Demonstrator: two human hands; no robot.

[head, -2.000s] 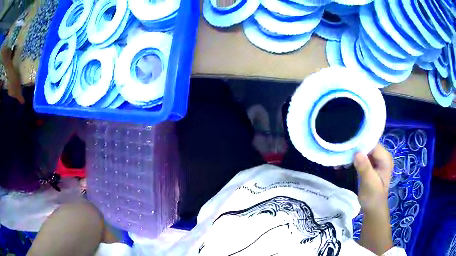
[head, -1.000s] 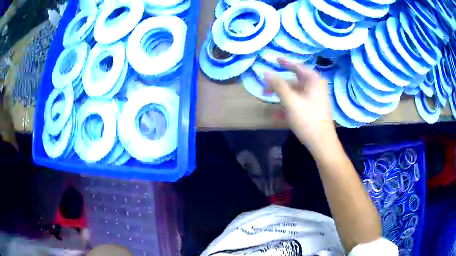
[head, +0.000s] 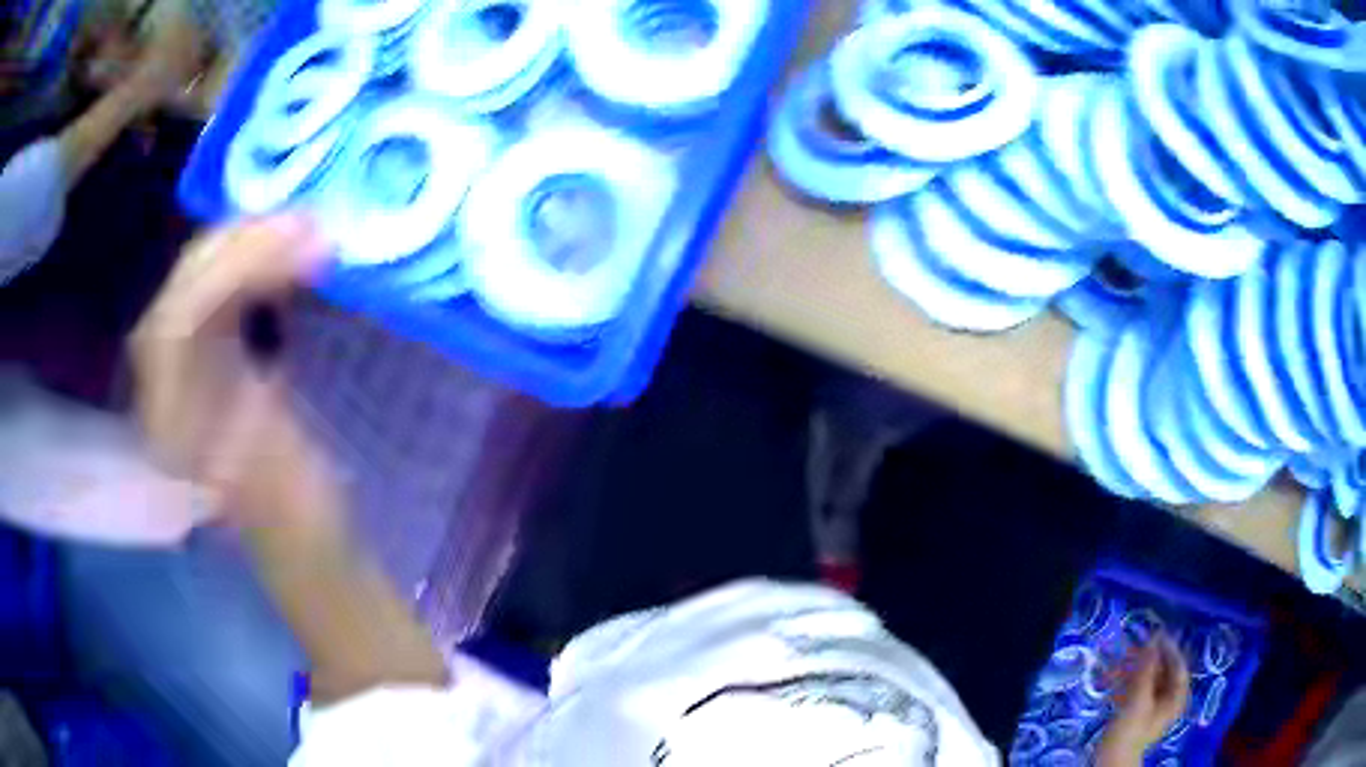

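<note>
Wide white rings (head: 569, 225) stand in stacks in the blue flange tray (head: 599, 375) at the upper left. My left hand (head: 225, 337), blurred, is at the tray's lower left corner, fingers bent; whether it holds anything cannot be told. My right hand (head: 1151, 686) is small and low at the right, over the blue collar bin (head: 1240, 644) of jumbled narrow hoops (head: 1071, 667); its fingertips are among the hoops and its grip is unclear. Assembled rings (head: 936, 83) with blue bands lie heaped on the bench.
The brown bench edge (head: 809, 307) runs slanting down to the right. Translucent purplish crates (head: 397, 397) stand below the tray. Another person's arm (head: 113, 120) shows at the upper left. White printed cloth (head: 764, 659) covers my lap.
My left hand has come into view at the flange tray. My right hand has moved from the heap down to the collar bin. The ring held earlier is out of my right hand. The view has tilted.
</note>
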